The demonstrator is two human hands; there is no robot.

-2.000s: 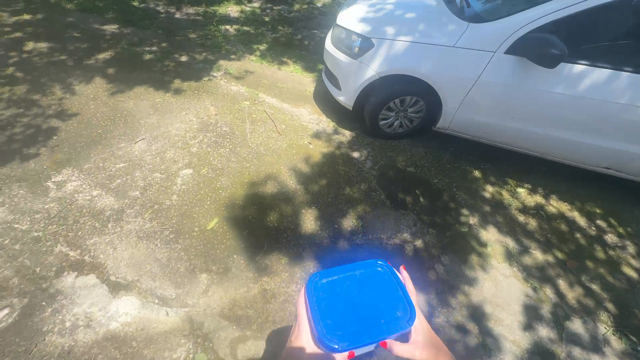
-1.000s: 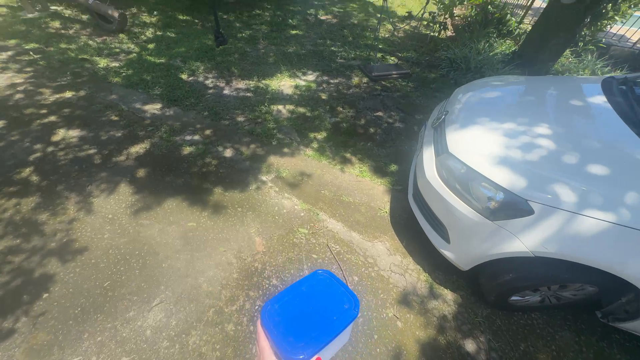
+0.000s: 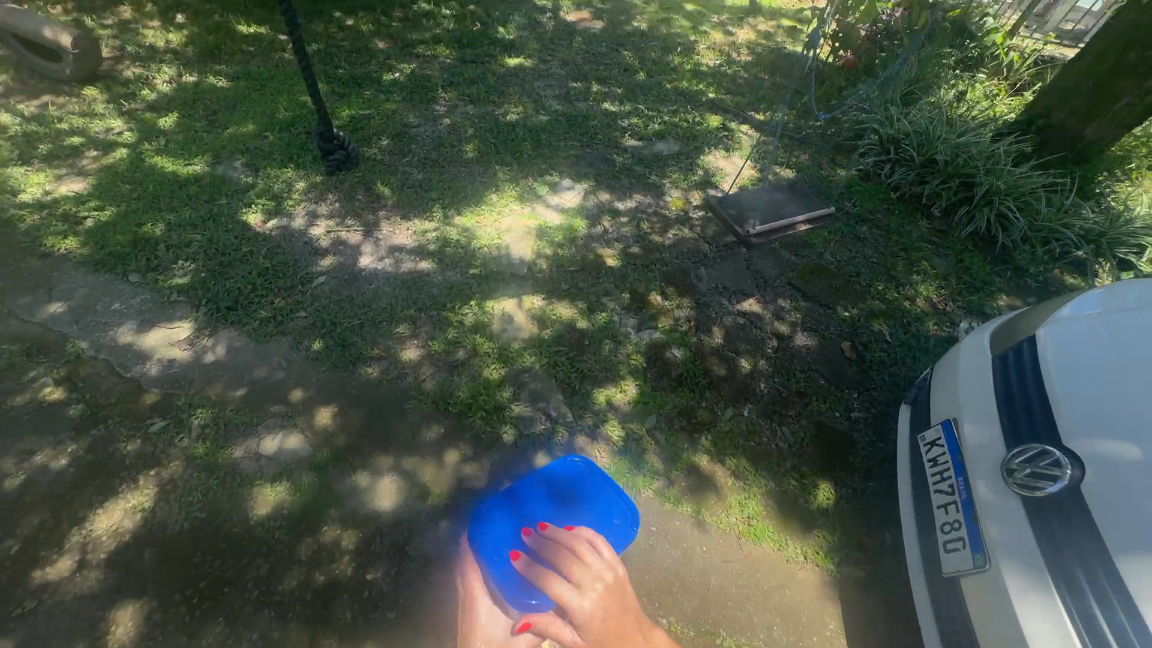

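A plastic food container with a blue lid (image 3: pixel 571 490) is held low in front of me, at the bottom middle of the head view. My left hand (image 3: pixel 477 598) grips its near left side, its fingers mostly hidden by the container. Across the near part of the lid lies my right hand (image 3: pixel 571 576), with red-painted nails, its fingertips on top and its thumb at the near edge. The lid appears to be on, and what is inside cannot be seen.
A white Volkswagen car (image 3: pixel 1098 378) stands at the right. Ahead, a swing seat (image 3: pixel 774 211) and a knotted rope (image 3: pixel 335 148) hang over patchy grass. A tire (image 3: pixel 58 45) is at the far left, a tree trunk (image 3: pixel 1093 81) beside plants at upper right.
The view has moved from the car's side past its front toward the grass. My right hand, at the container's near edge two seconds ago, now rests over the lid.
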